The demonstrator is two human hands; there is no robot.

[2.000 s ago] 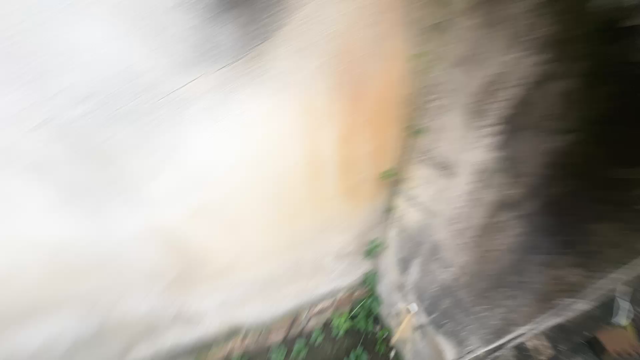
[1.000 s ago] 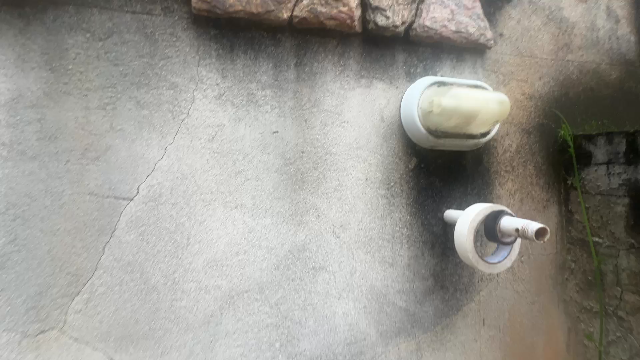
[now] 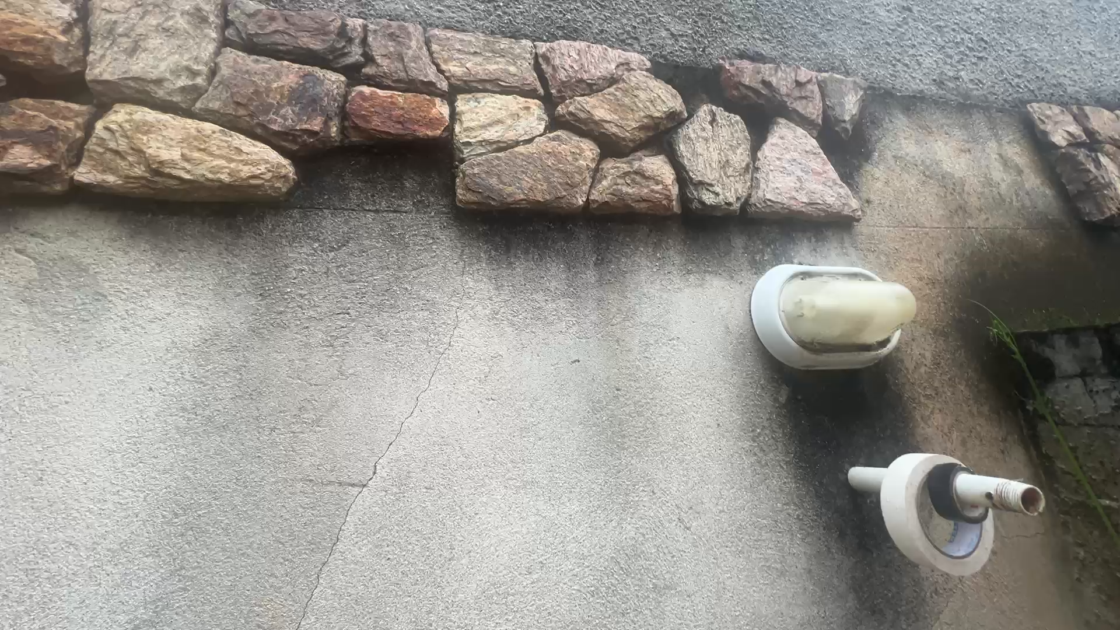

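Note:
Neither my left hand nor my right hand shows in the head view. A white plastic pipe [image 3: 980,490] with a threaded open end juts from the wall at the lower right. On it hangs a roll of white tape [image 3: 906,516], and a narrower black ring, perhaps a roll of black tape [image 3: 945,493], sits around the pipe there. Above the pipe an oval wall lamp [image 3: 844,313] with a white rim and a yellowed cover is fixed to the wall.
The rough grey plastered wall [image 3: 569,420] carries a long thin crack and dark stains. Irregular cladding stones [image 3: 525,171] run across its upper part, with more stones [image 3: 1085,157] at the right edge. A thin green plant [image 3: 1041,402] stands before dark blocks at the far right.
The view has swung from a blur to the wall, then tilted up, so more of the stones shows. The lamp, pipe and tape roll keep their places on the wall.

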